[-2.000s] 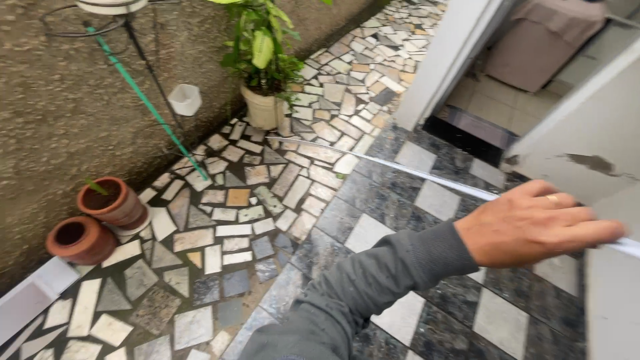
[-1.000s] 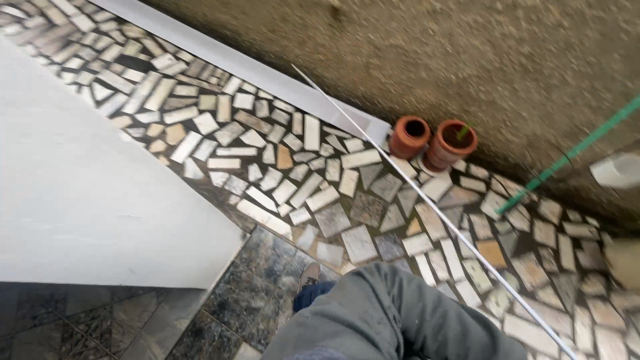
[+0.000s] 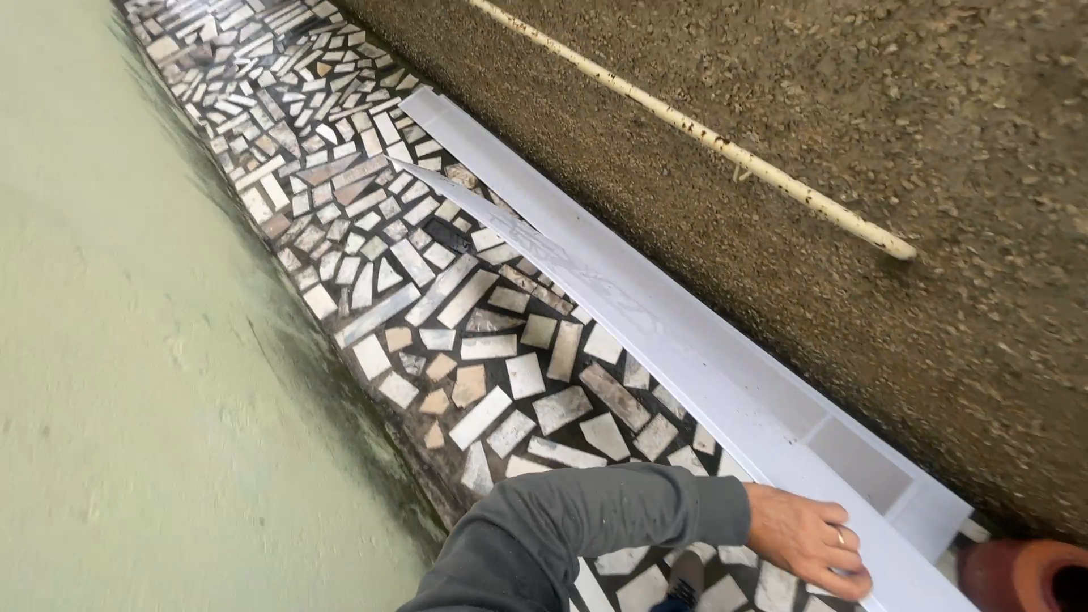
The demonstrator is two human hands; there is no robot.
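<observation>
My left hand [image 3: 807,540], in a grey sleeve and with a ring on one finger, is at the lower right. Its fingers are closed over the near edge of a long, thin white panel [image 3: 722,416]. This panel runs up and left from the hand, its pointed far end [image 3: 408,166] bending over the paving. Beside it, along the foot of the rough wall, lies another long white panel [image 3: 544,200]; the held panel partly covers it. The held panel's near end runs out of the frame at the bottom. My right hand is not in view.
A pale green wall [image 3: 153,340] rises on the left. Broken-stone paving [image 3: 476,340] forms a narrow passage to the rough brown wall [image 3: 960,127], which carries a rusty cream pipe [image 3: 705,136]. A terracotta pot [image 3: 1020,565] stands at the lower right; my shoe [image 3: 684,578] is near the bottom.
The view has swung away from the doorway and potted plant to the passage. The long white piece, seen edge-on earlier, now shows its broad face and lies close beside the other panel.
</observation>
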